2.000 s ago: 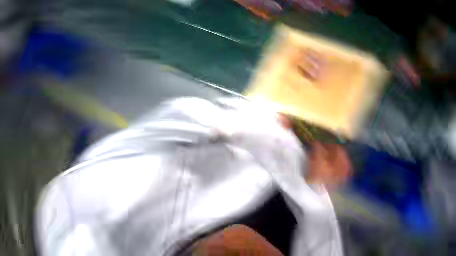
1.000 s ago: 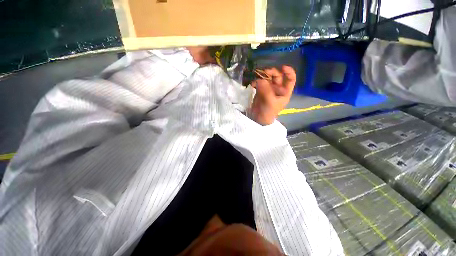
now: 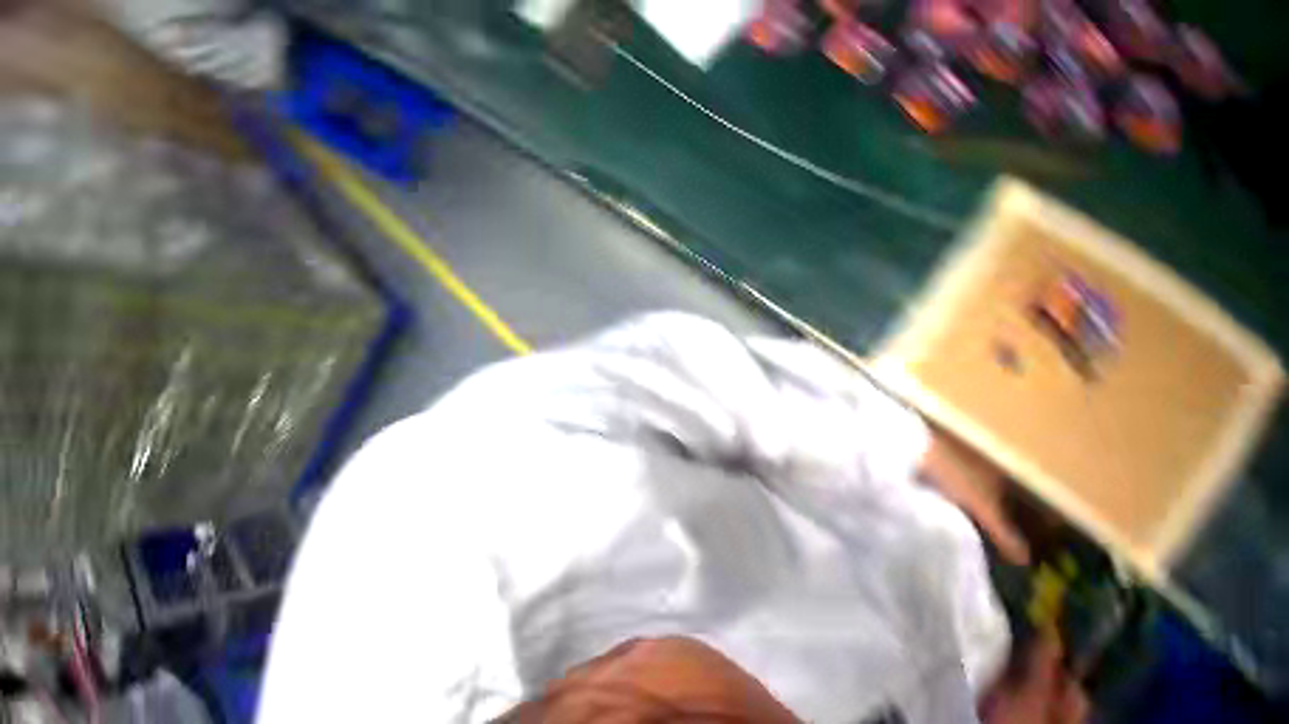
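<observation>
The picture is blurred. A dark item with yellow marks (image 3: 1050, 591) is below the bench edge at the lower right. My left hand (image 3: 975, 492) reaches to its upper left side, partly hidden by the white sleeve. My right hand (image 3: 1039, 689) is just below it, near the bottom edge. Blur hides whether either hand grips it. A tan board with a pale rim (image 3: 944, 314) lies on the bench above my hands. A pink and orange unit (image 3: 1081, 314) lies on it, with a tiny dark piece (image 3: 1007, 354) beside it.
Many pink and orange units (image 3: 997, 50) are grouped at the top right of the green bench (image 3: 792, 106). A thin pale strand crosses the bench. A blue stool (image 3: 361, 106) and plastic-wrapped cartons (image 3: 170, 382) are on the left, beyond a yellow floor line.
The view has swung and tilted left, so the board and both hands now appear farther right. The unit on the board and the grouped units are back in view.
</observation>
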